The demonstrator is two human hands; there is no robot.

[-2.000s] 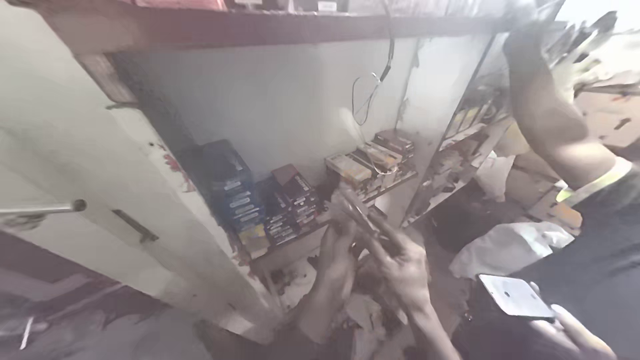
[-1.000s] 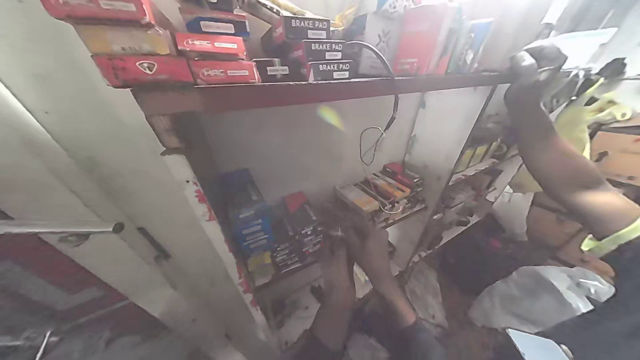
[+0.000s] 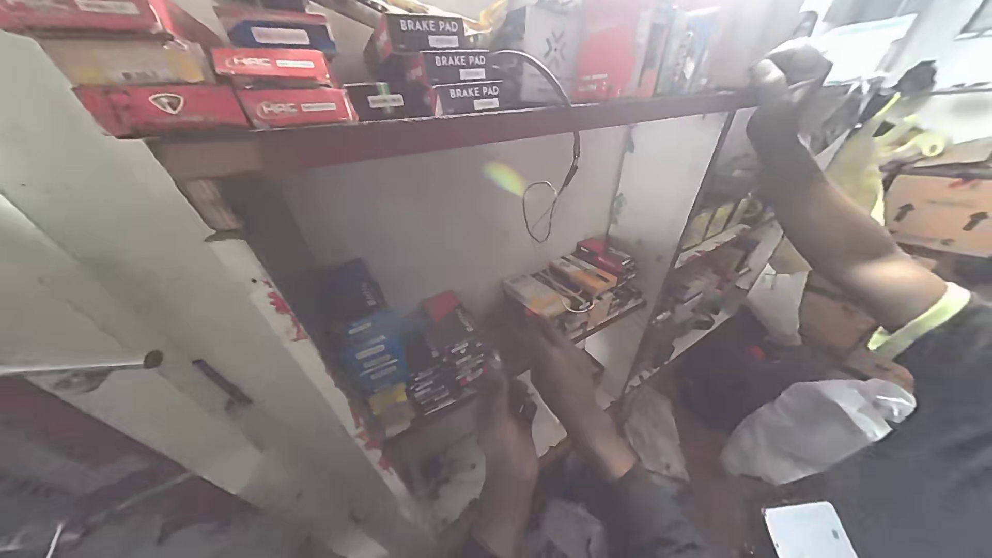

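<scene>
My left hand (image 3: 502, 403) is raised low in front of the lower shelf, beside a stack of small dark boxes (image 3: 446, 356); its fingers are dim and blurred. To its right, my right hand (image 3: 546, 349) reaches toward the row of small cartons (image 3: 570, 287) on that shelf. Whether either hand holds anything cannot be made out. Blue boxes (image 3: 376, 353) are stacked left of the dark ones, with a yellow box (image 3: 390, 399) under them. A thin looped cable (image 3: 539, 209) hangs down above the cartons.
Brake pad boxes (image 3: 457, 66) and red boxes (image 3: 298, 107) stand on the upper shelf (image 3: 465, 128). At right, another person's arm (image 3: 837, 225) rests by the shelf end, near a white plastic bag (image 3: 821, 426) and a phone (image 3: 810, 531). A metal rod (image 3: 85, 363) juts in at left.
The view has tilted up, showing the upper shelf's boxes. My hands, earlier raised with fingers extended near each other, are now lower against the shelf boxes, the right one nearer the cartons.
</scene>
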